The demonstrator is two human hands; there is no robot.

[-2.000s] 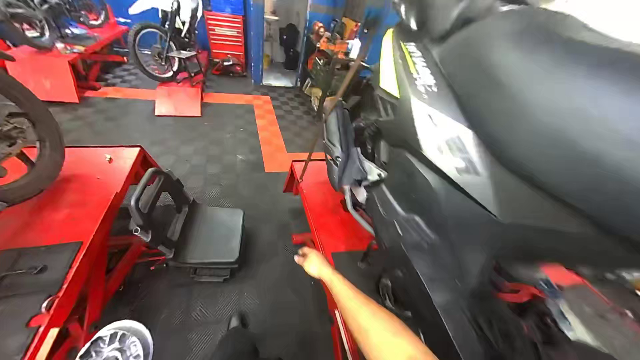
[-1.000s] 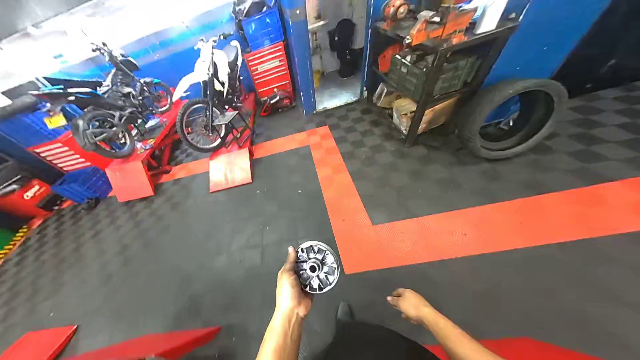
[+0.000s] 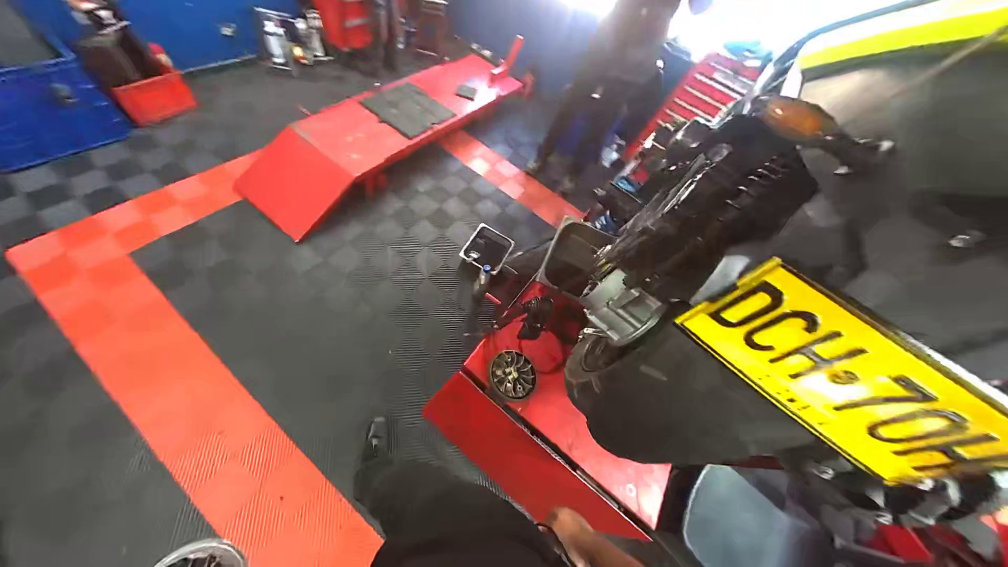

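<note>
The rim of a round metal part shows at the bottom left edge; my left hand is not visible. At the bottom, right of centre, part of my right hand is beside my dark clothing and the red lift's edge; its fingers are unclear and nothing shows in it. Above it, a finned round metal part sits on the red motorcycle lift. Over this lift stands a motorcycle with its rear mudguard and yellow licence plate towards me. Its grey engine casing is exposed.
A grey tray sits beside the engine, with a smaller open container to its left. Another red lift stands ahead. A person stands near a red tool cabinet. Blue and red bins are at upper left.
The view has swung widely, from the floor and small motorcycles to the rear of a motorcycle on a lift. My left hand, seen holding a round metal part one second ago, has left view.
</note>
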